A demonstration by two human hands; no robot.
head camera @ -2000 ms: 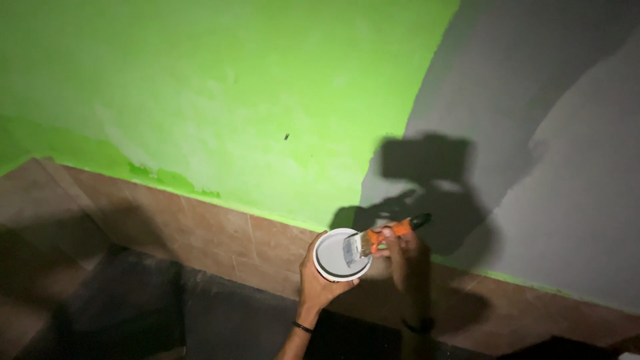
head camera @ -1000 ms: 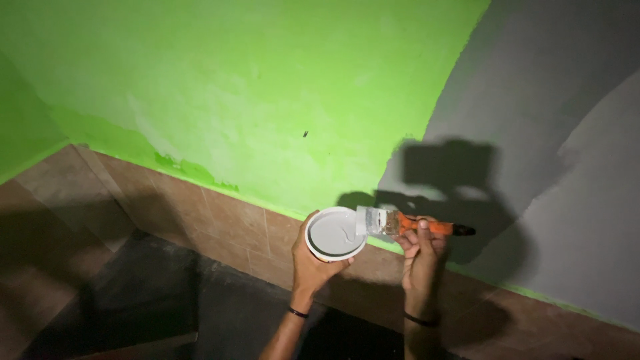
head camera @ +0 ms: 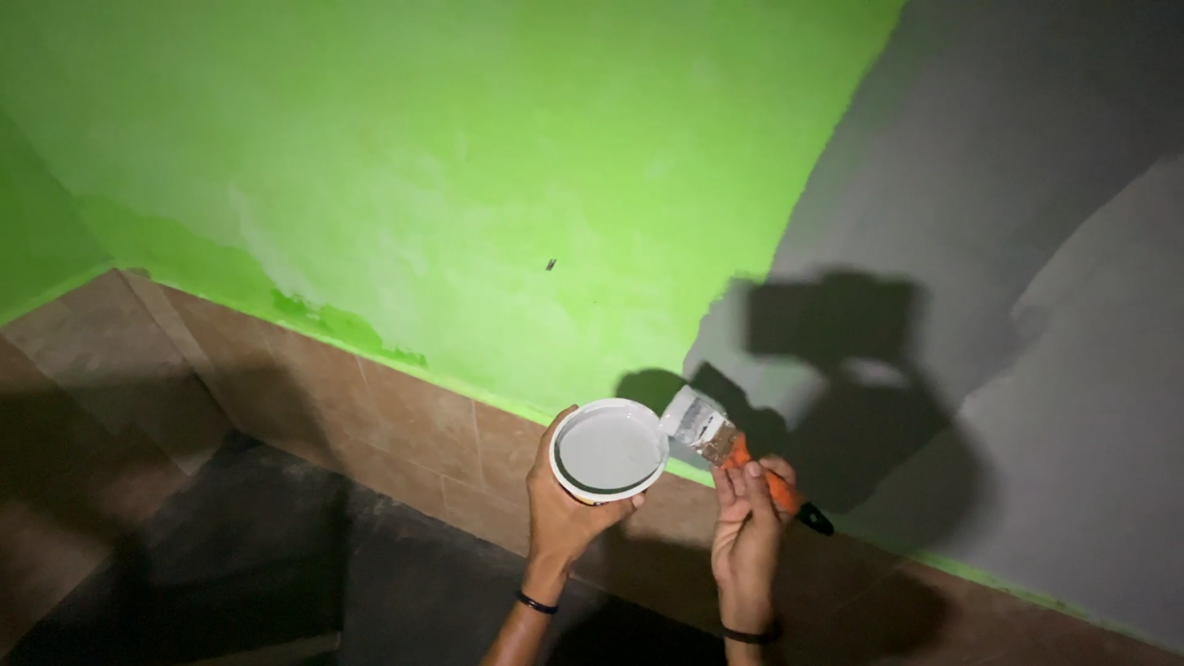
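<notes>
My left hand point(head camera: 575, 518) is wrapped around a small round white tub of light grey paint point(head camera: 610, 449), its open top facing me. Just right of the tub, my right hand point(head camera: 751, 509) grips a flat paintbrush point(head camera: 731, 449) by its orange handle with a black end. Grey paint coats the bristles, which point up and left close to the tub's rim. Behind both hands stands a wall, bright green point(head camera: 518, 185) on the left and painted grey point(head camera: 1064, 407) on the right, with an uneven edge between the two colours.
Brown tiles point(head camera: 407, 407) run along the foot of the wall and meet a corner at the left. Below them lies a dark floor surface point(head camera: 416, 555). A small dark mark point(head camera: 551, 265) shows on the green part. Shadows fall across the grey part.
The brush, over the tub's opening two seconds ago, is now beside its right rim, bristles tilted up. Both hands keep their hold.
</notes>
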